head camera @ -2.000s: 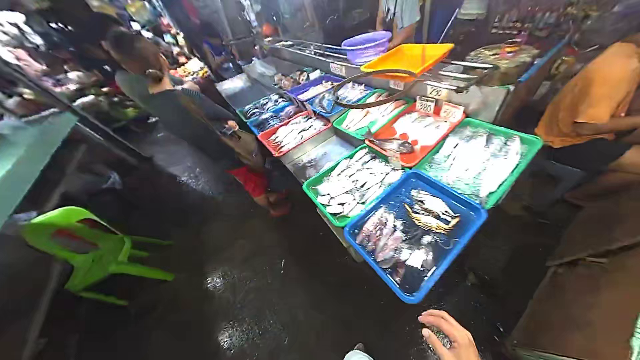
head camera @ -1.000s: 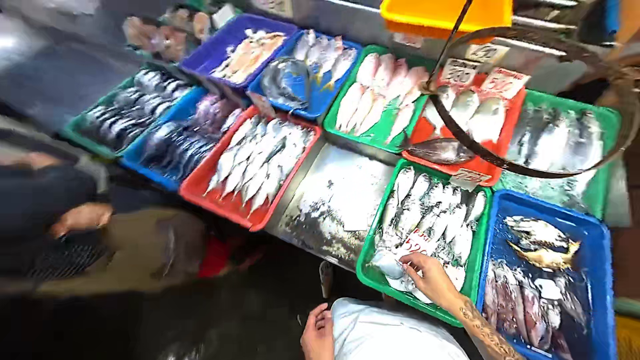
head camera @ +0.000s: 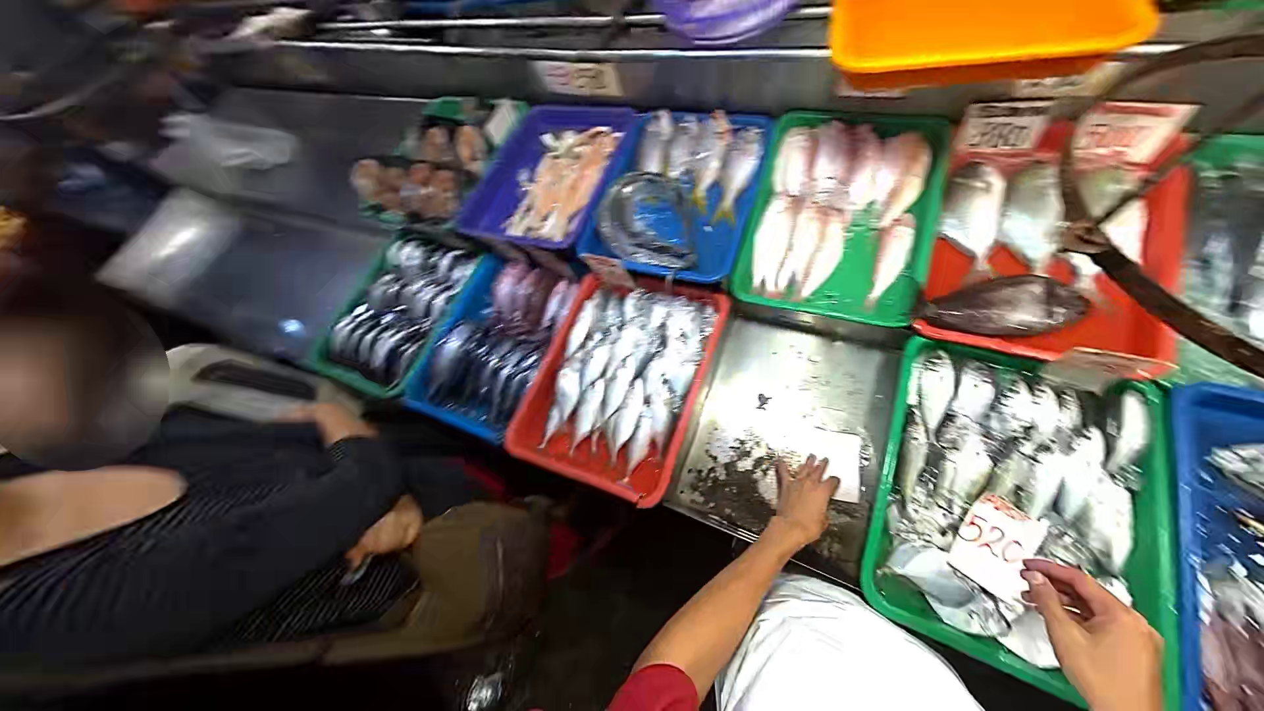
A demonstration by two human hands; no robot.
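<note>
My left hand [head camera: 805, 502] reaches down onto a wet bare metal surface [head camera: 790, 380], fingers spread, its fingertips beside a blank white card [head camera: 841, 464]. At the lower right my right hand [head camera: 1106, 632] pinches the edge of a price card [head camera: 997, 545] between thumb and finger. The card lies over silvery fish [head camera: 973, 459] in a green plastic tray [head camera: 874, 553]. Left of the metal surface, a red tray [head camera: 647, 494] holds rows of small silver fish [head camera: 622, 370].
A person in dark clothes [head camera: 217, 553] is close on the left. Further trays of fish include a green tray [head camera: 913, 286] and a blue tray [head camera: 1190, 494]. A curved dark metal band [head camera: 1155, 286] hangs at the right. An orange basin [head camera: 987, 35] stands behind.
My left hand has moved forward from beside my white garment onto the metal surface. My right hand remains at the price card in the green tray. The view has shifted.
</note>
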